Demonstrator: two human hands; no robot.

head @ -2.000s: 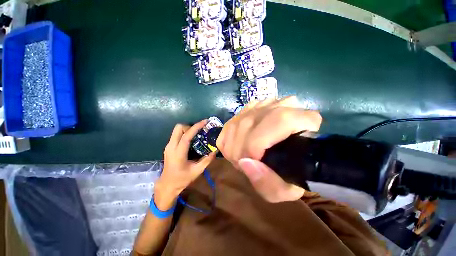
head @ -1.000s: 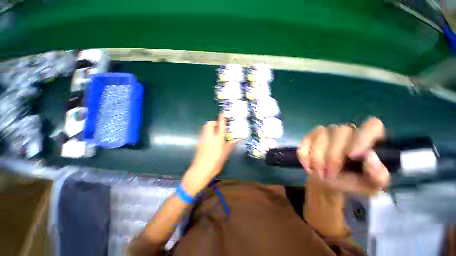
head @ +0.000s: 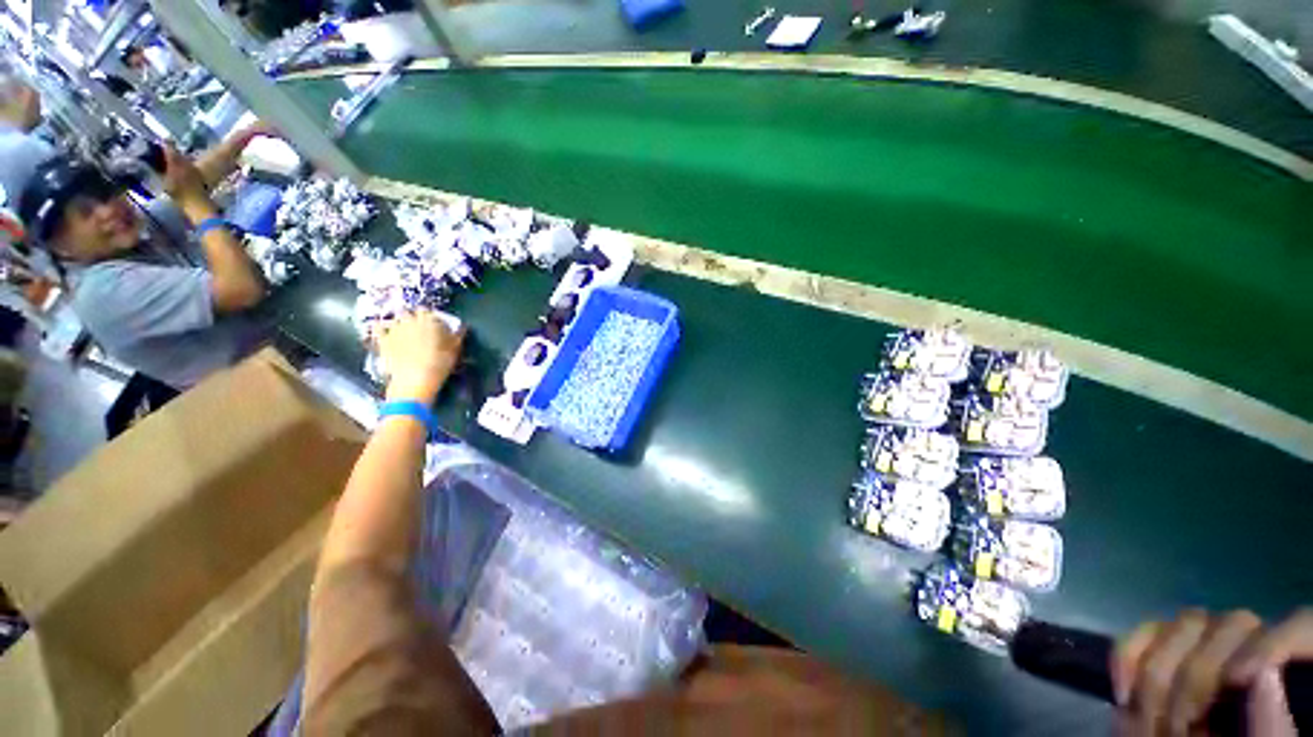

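Observation:
My left hand [head: 416, 354], with a blue band on its wrist, reaches to the near edge of a pile of white and grey unfinished assemblies [head: 426, 248] at the left. Its fingertips are among the parts, and I cannot tell if it grips one. My right hand [head: 1202, 667] is at the lower right, cut off by the frame edge, closed around the black electric screwdriver [head: 1068, 658]. The tool points left. Its front end is beside the nearest of several plug inner assemblies [head: 973, 605], which lie in two rows on the dark green bench.
A blue bin of screws [head: 606, 369] stands beside a white holder with dark openings [head: 507, 415]. A pale rail [head: 806, 298] borders the green conveyor [head: 864, 187]. An open cardboard box [head: 173, 533] and a clear plastic tray [head: 569, 612] are below. Another person [head: 144, 281] sits at the far left.
The view has swung left. My left hand has moved from the assembly rows to the pile at the left. My right hand still holds the screwdriver, now at the lower right edge.

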